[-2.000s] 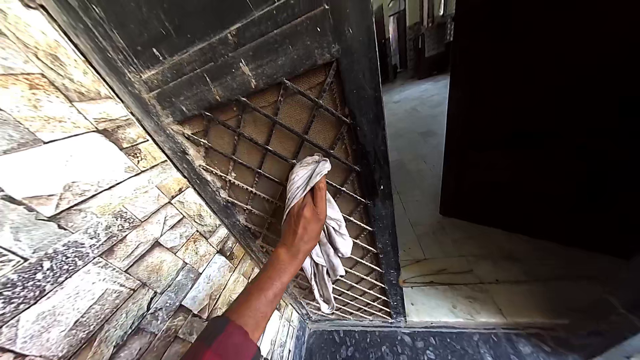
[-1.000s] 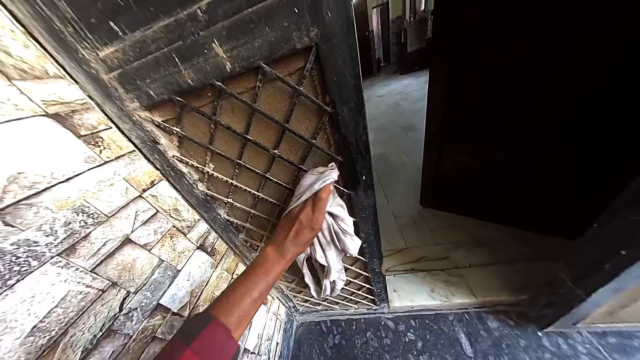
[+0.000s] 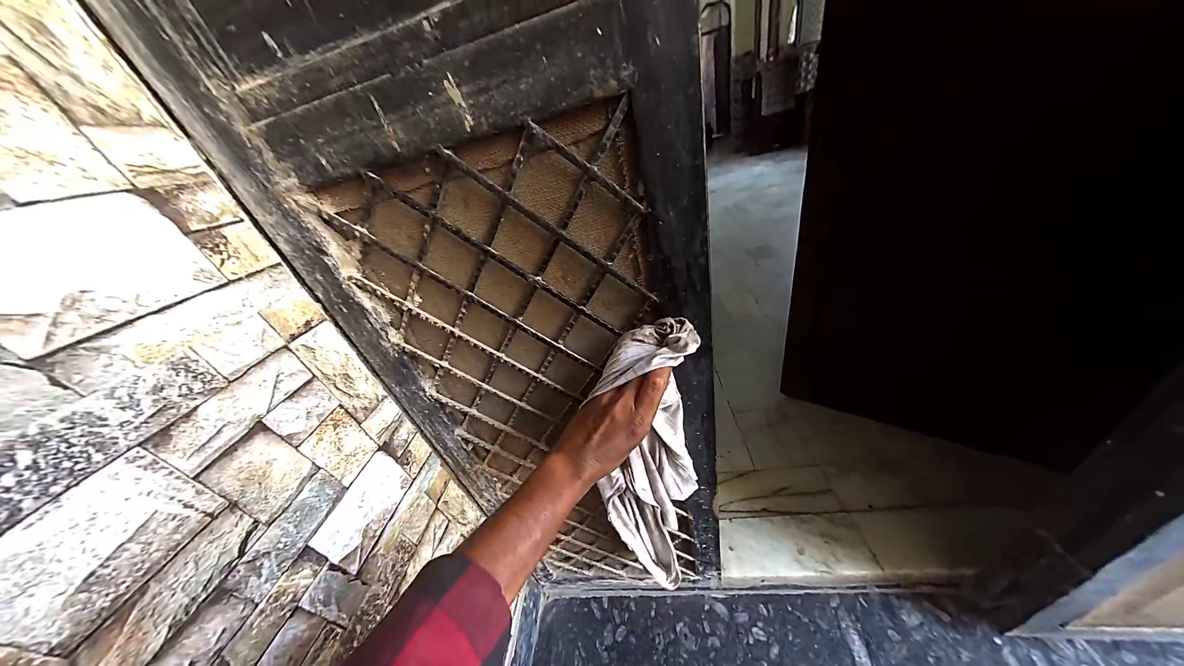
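Note:
My left hand (image 3: 615,430) is closed around a crumpled pale cloth (image 3: 652,490), whose loose end hangs down below the fingers. The cloth's bunched top lies against the right stile of a dark, worn door (image 3: 680,231), at the edge of its lower panel. Diagonal metal lattice bars (image 3: 504,199) cross that panel in front of a brownish mesh (image 3: 555,180). Pale marks and dust show on the door's rail and bars. A red and black checked sleeve (image 3: 444,615) covers the forearm up to near the wrist side. My right hand is out of view.
A stone-clad wall (image 3: 268,472) stands to the left of the door. On the right, a very dark door leaf (image 3: 943,231) borders the opening onto a pale marble floor (image 3: 786,546). Dark speckled stone (image 3: 721,629) runs along the bottom, beyond a low threshold edge.
My left hand and the cloth have moved right across the lattice, and the cloth's top now overlaps the door's right stile. The hand has kept its hold on the cloth.

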